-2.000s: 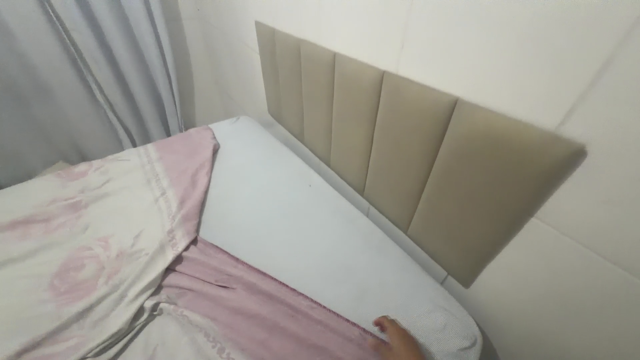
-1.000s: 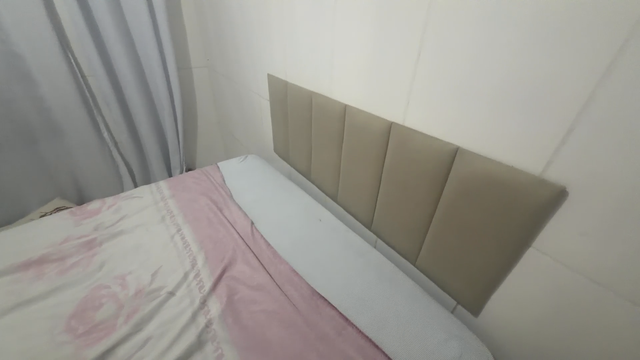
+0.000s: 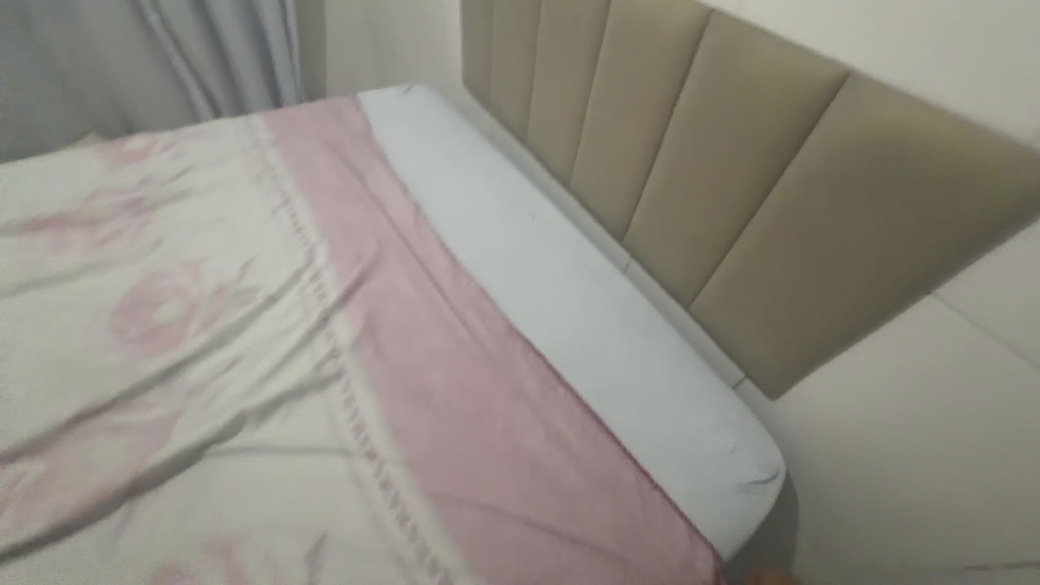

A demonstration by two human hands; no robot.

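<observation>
A floral cloth cover (image 3: 455,349) with a wide pink border lies over the bed, its edge running diagonally across the mattress. Creases cross its pale, flower-printed part. Beyond the border shows a strip of light blue mattress (image 3: 561,252), with a rounded near corner. A small blurred bit of skin (image 3: 768,576) shows at the bottom edge, beside the cover's near corner; which hand it belongs to, and whether it holds the cloth, I cannot tell. Nothing else of my hands is visible.
A beige padded headboard (image 3: 731,154) in vertical panels is on the pale tiled wall (image 3: 918,406), just behind the mattress. Grey curtains (image 3: 219,57) hang at the far left, past the bed's far side.
The cover's far corner, folded back two seconds ago, now lies flat, and the pink border runs straight along the mattress. The hand seen earlier at the near mattress edge has mostly left view.
</observation>
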